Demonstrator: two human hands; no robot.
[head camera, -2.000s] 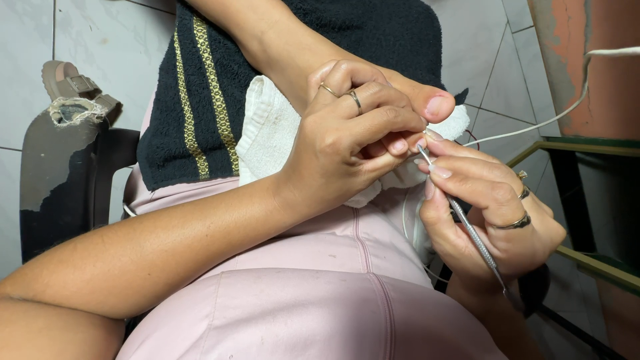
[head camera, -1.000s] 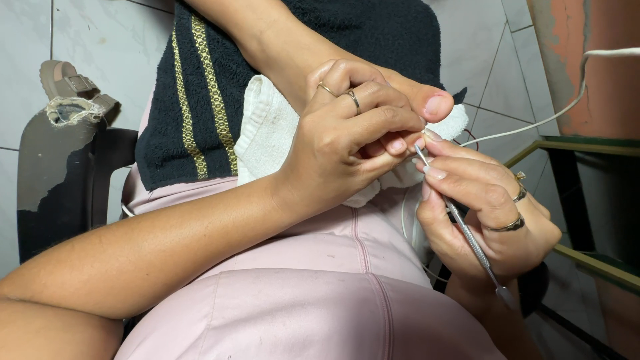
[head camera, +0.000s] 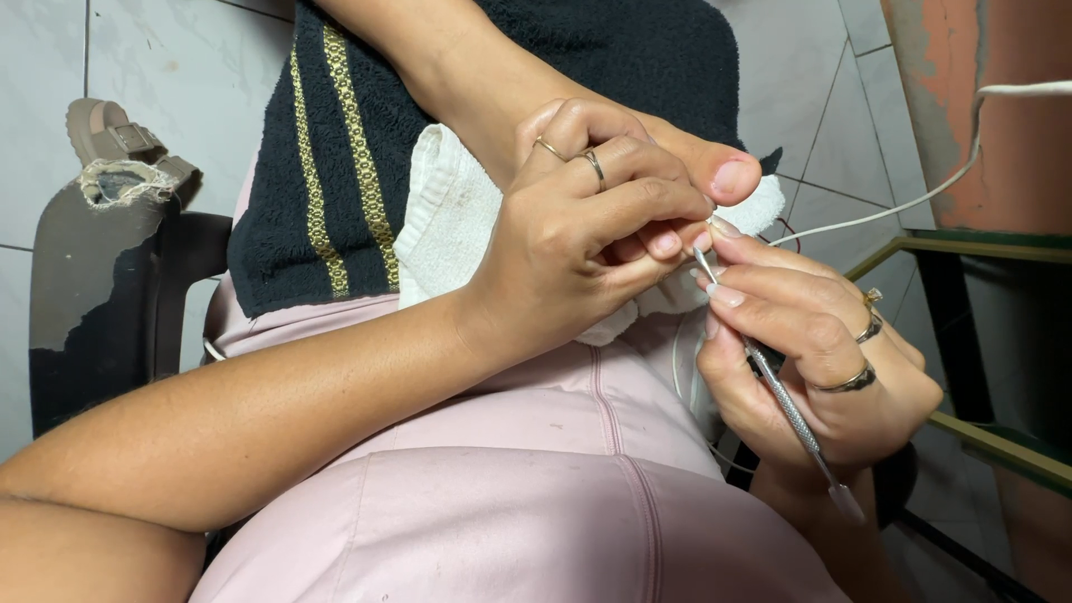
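Observation:
Another person's bare foot rests across my lap on a black towel with gold bands and a white cloth. My left hand, with two rings, is wrapped over the front of the foot and holds its smaller toes; the big toe sticks out beyond my fingers. In my right hand is a metal cuticle pusher with a knurled handle, held like a pen. Its upper tip meets the nail of a small toe, while its flat lower end points down past my palm.
A worn armrest with torn padding stands at the left, near a buckled sandal on the tiled floor. At the right are a white cable, a gold-edged frame and a peeling wall.
My right hand and the cuticle pusher have shifted slightly at the small toe. My left hand keeps its hold on the foot.

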